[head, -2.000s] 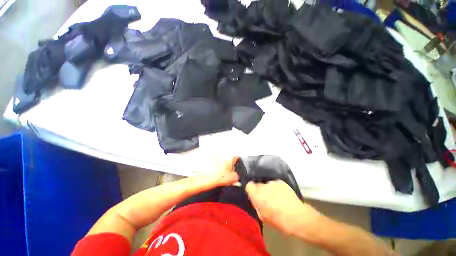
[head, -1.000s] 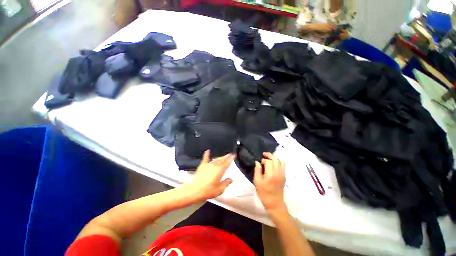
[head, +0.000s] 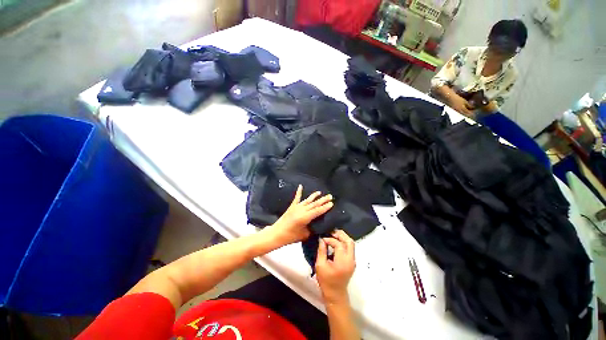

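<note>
A black pouch [head: 347,219] lies at the near end of the middle pile of flatter finished pouches [head: 319,156]. My left hand [head: 302,216] rests on its left part, palm down with fingers spread. My right hand [head: 335,262] is just below, its thumb and fingertips pinched on the dark near edge of the pouch. The fingertips partly hide what they grip. Red-handled thread snips [head: 417,280] lie on the white cover to the right, touched by neither hand.
A tall heap of unfinished black pouches [head: 492,219] covers the table's right side. Padded pouches [head: 189,76] lie at the far left of the white-covered table [head: 179,159]. A blue bin [head: 80,206] stands at left. Another person [head: 480,76] sits behind the table near a sewing machine [head: 415,30].
My hands have gone from holding the pouch near my body to resting on it at the pile. My left hand now lies flatter on it. The view has tilted up, showing the other person.
</note>
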